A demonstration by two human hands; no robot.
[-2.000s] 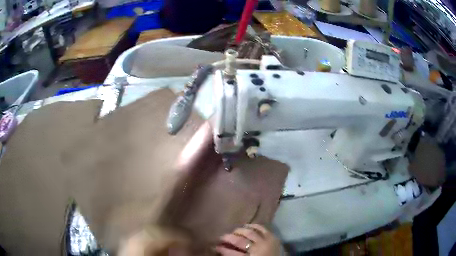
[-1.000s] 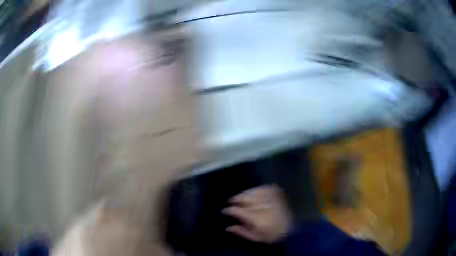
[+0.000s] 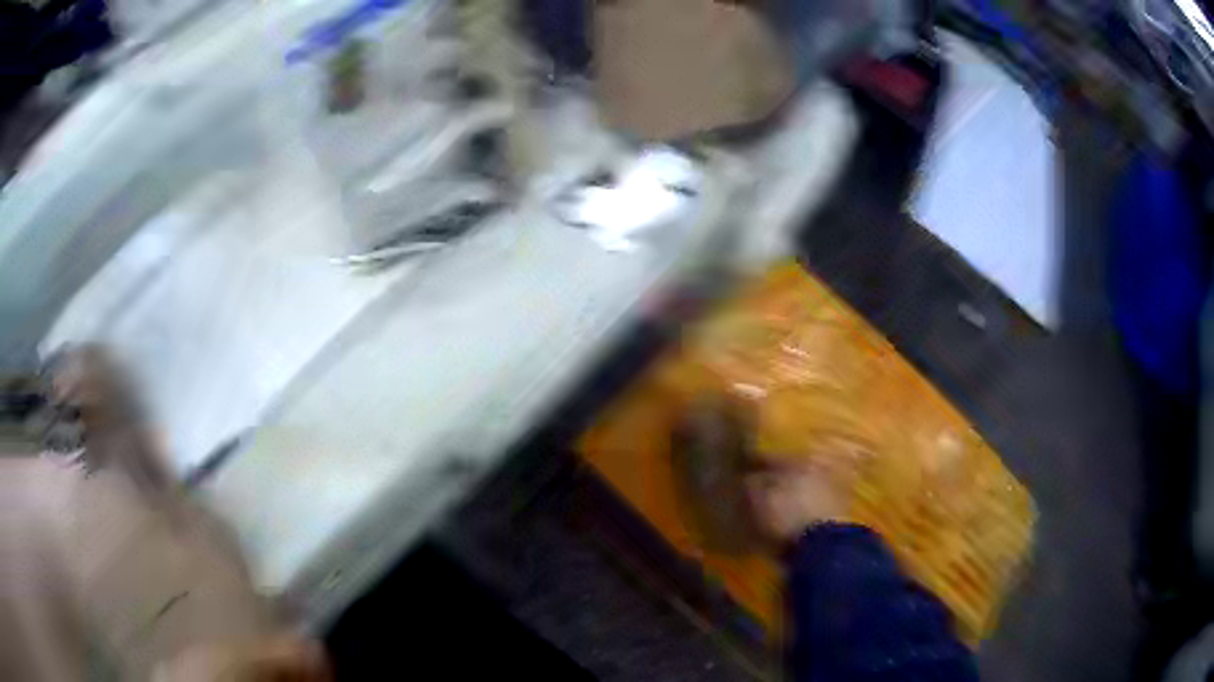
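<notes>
The brown garment panel [image 3: 147, 573] lies at the lower left of the white machine table. My left hand [image 3: 246, 661] is at the panel's lower edge, blurred and cut off by the picture's bottom; its fingers cannot be made out. My right hand [image 3: 799, 501], in a dark blue sleeve, is over the orange sacking, at the right edge of a small loose brown piece [image 3: 715, 469]. The hand seems to touch the piece, but blur hides whether the fingers hold it.
The white machine table [image 3: 439, 360] has small white pieces [image 3: 632, 200] near its right end, beside brown cloth [image 3: 686, 67]. The orange sacking [image 3: 919, 493] lies lower on a dark surface. A white sheet [image 3: 992, 180] is farther right. The machine base [image 3: 426, 187] is blurred.
The view has swung right, away from the machine head. My right hand has moved from the panel, past the table's front edge, to the brown piece on the orange sacking.
</notes>
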